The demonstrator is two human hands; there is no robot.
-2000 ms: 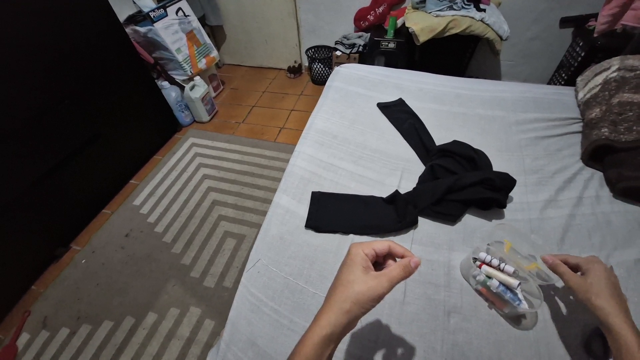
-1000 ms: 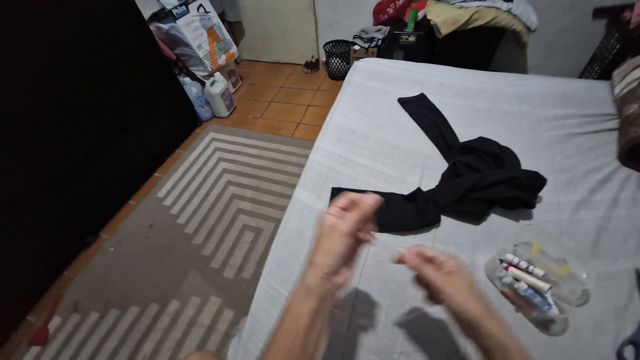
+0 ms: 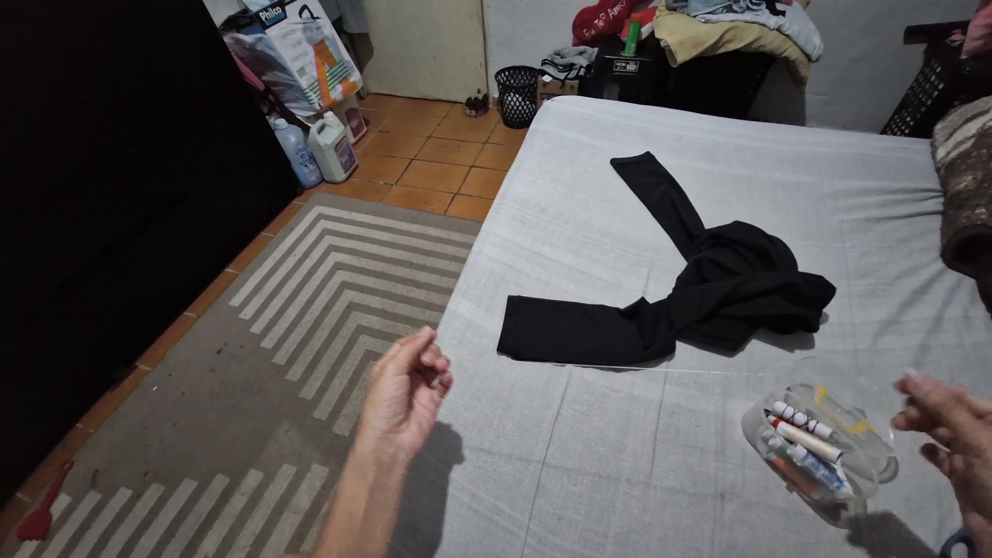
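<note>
My left hand (image 3: 411, 387) is raised over the left edge of the bed, its thumb and fingertips pinched together. My right hand (image 3: 942, 434), partly cut off at the right edge, also has its fingertips together. A thin pale thread (image 3: 659, 370) runs nearly level between the two hands; its ends are too fine to make out. Beyond it lies a crumpled black garment (image 3: 744, 287) with two flat legs or sleeves spread out. Beside my right hand, an open clear plastic case (image 3: 756, 426) holds spools of thread and small tubes. A dark blue loop (image 3: 957, 542) shows at the bottom right.
A pale sheet (image 3: 604, 465) covers the bed. A brown patterned blanket (image 3: 965, 186) lies at its right edge. On the left are a striped rug (image 3: 294, 387), a red plastic toy (image 3: 46, 504) and bottles (image 3: 333, 147). Behind the bed stand a black mesh basket (image 3: 518, 97) and piled clothes (image 3: 721, 35).
My hands were close together one second ago and are now wide apart, the left one to the left, the right one to the right. The garment and the case have stayed in place.
</note>
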